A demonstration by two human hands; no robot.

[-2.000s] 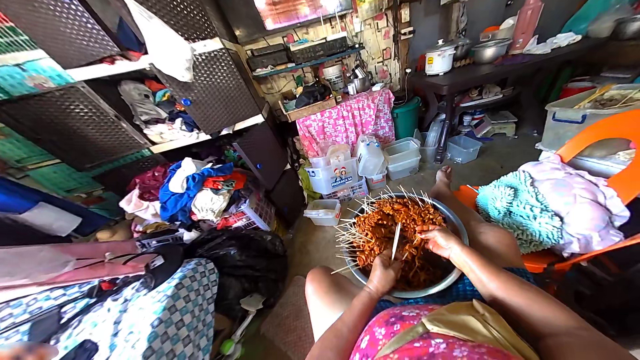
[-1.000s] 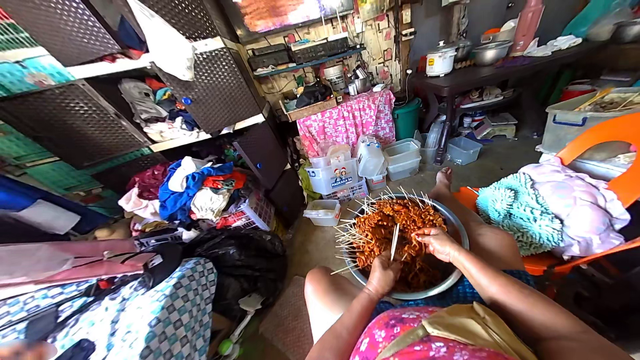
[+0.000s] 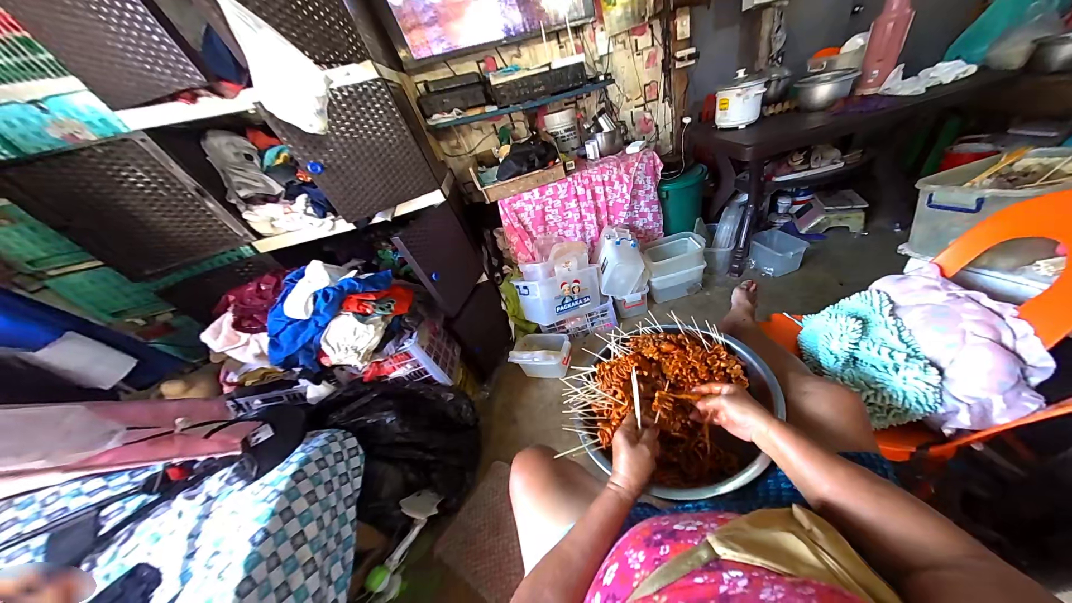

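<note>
A wide metal basin (image 3: 775, 394) rests on the lap, holding a heap of reddish-brown marinated meat pieces (image 3: 670, 356). Many thin wooden skewers (image 3: 586, 398) fan out over its left and far rim, their inner ends in the meat. My left hand (image 3: 634, 452) is closed around pale wooden skewers (image 3: 636, 398) that point upward over the basin. My right hand (image 3: 733, 410) pinches a small strip of meat (image 3: 682, 396) just right of those skewers, above the heap. Whether that strip touches a skewer tip is too small to tell.
Right of the basin, an orange chair (image 3: 997, 243) holds a teal shaggy cloth (image 3: 867, 356) and a pale cushion (image 3: 963, 343). Beyond the basin stand a lidded plastic container (image 3: 540, 356) and stacked clear boxes (image 3: 676, 264). A black plastic bag (image 3: 402, 435) and a laundry pile (image 3: 327, 310) lie left.
My right hand has shifted slightly at the strip of meat. My left hand stays around the skewers in about the same place.
</note>
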